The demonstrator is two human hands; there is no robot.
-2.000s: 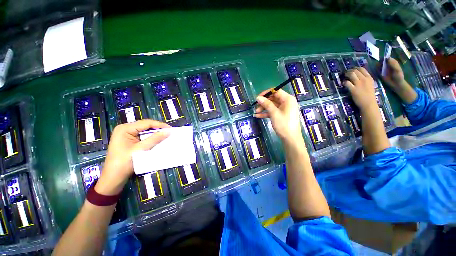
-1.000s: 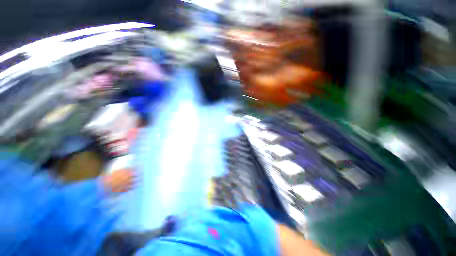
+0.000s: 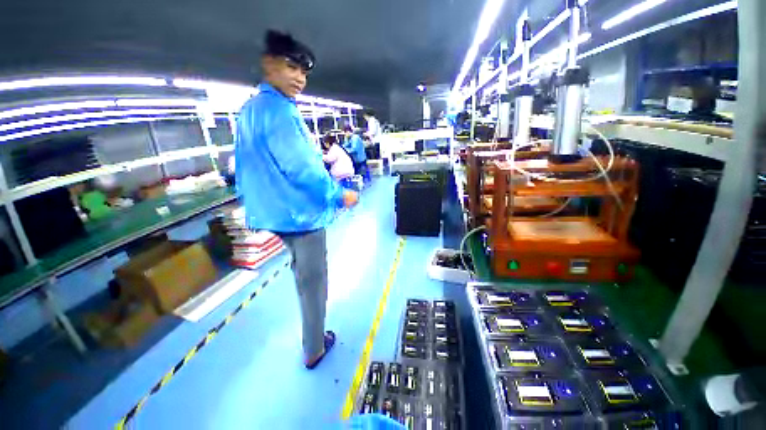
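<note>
Neither of my hands is in the picture; only a bit of blue sleeve (image 3: 378, 422) shows at the bottom edge. Nearest in front of me, at the lower right, a clear blister tray (image 3: 475, 312) lies on the green bench. It holds two rows of dark phone units (image 3: 522, 356) with blue-purple ends, white labels and yellow outlines. Lower down, left of the bench edge, more trays hold small dark units (image 3: 430, 329). The white sheet and the thin dark tool are not in view.
An orange-brown press fixture (image 3: 561, 235) with metal cylinders stands behind the tray. A person in a blue smock (image 3: 281, 164) stands in the aisle. A black bin (image 3: 418, 204), a white box (image 3: 449, 265), cardboard boxes (image 3: 172, 273) and a slanted grey post (image 3: 714, 193) surround the area.
The view has swung left from the bench to the aisle and press. My hands, the white sheet and the thin tool have left the picture. The blur of the middle frame is gone.
</note>
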